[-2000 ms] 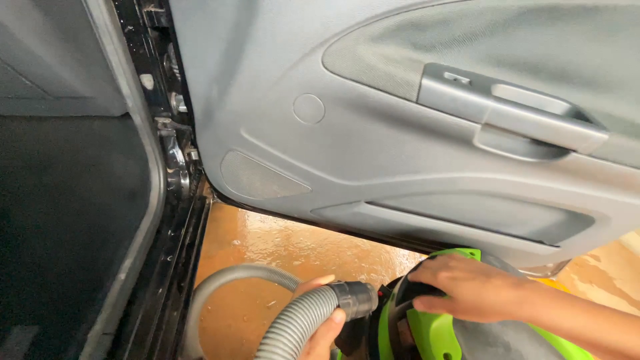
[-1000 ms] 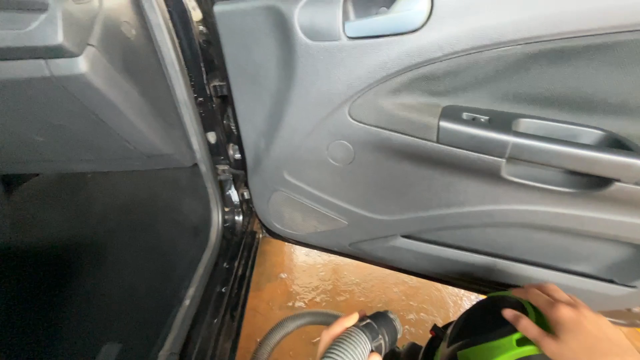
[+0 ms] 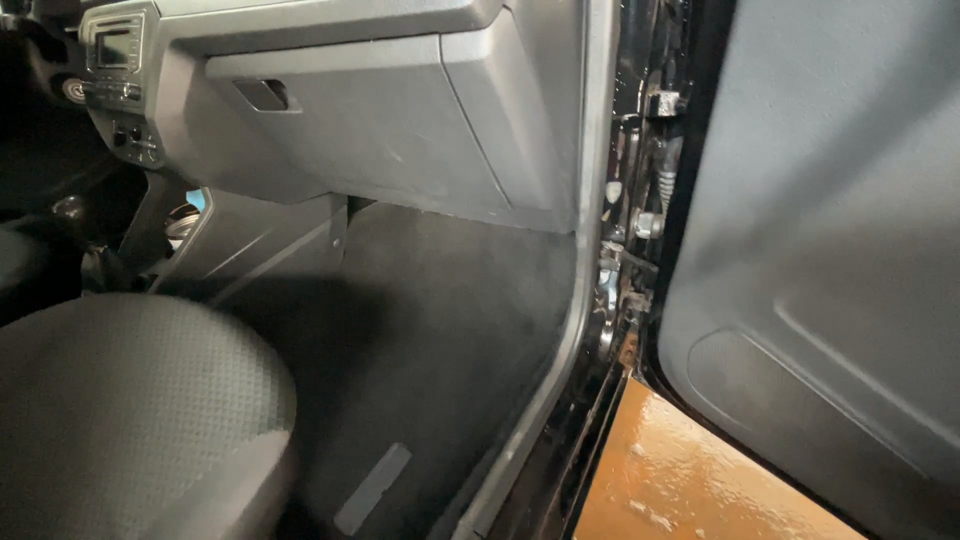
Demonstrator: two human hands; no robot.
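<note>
Neither my left hand nor my right hand shows in the head view now, and the ribbed hose and the green and black machine are out of sight too. The view holds a car's front footwell, with dark floor carpet [image 3: 450,322] below a grey glove box [image 3: 345,127]. A patterned fabric seat [image 3: 142,405] stands at the lower left. A grey strip [image 3: 373,489] lies on the carpet near the seat.
On the right, the car door's inner panel [image 3: 817,247] stands open beside the hinge [image 3: 648,225]. The door sill's rubber seal [image 3: 559,375] edges the footwell. Wet orange-brown ground [image 3: 690,480] shows under the door. A centre console with a radio [image 3: 116,49] is at the upper left.
The view has swung left from the door panel to the car's interior. My hands, which were on the hose and the green and black machine, have left the view.
</note>
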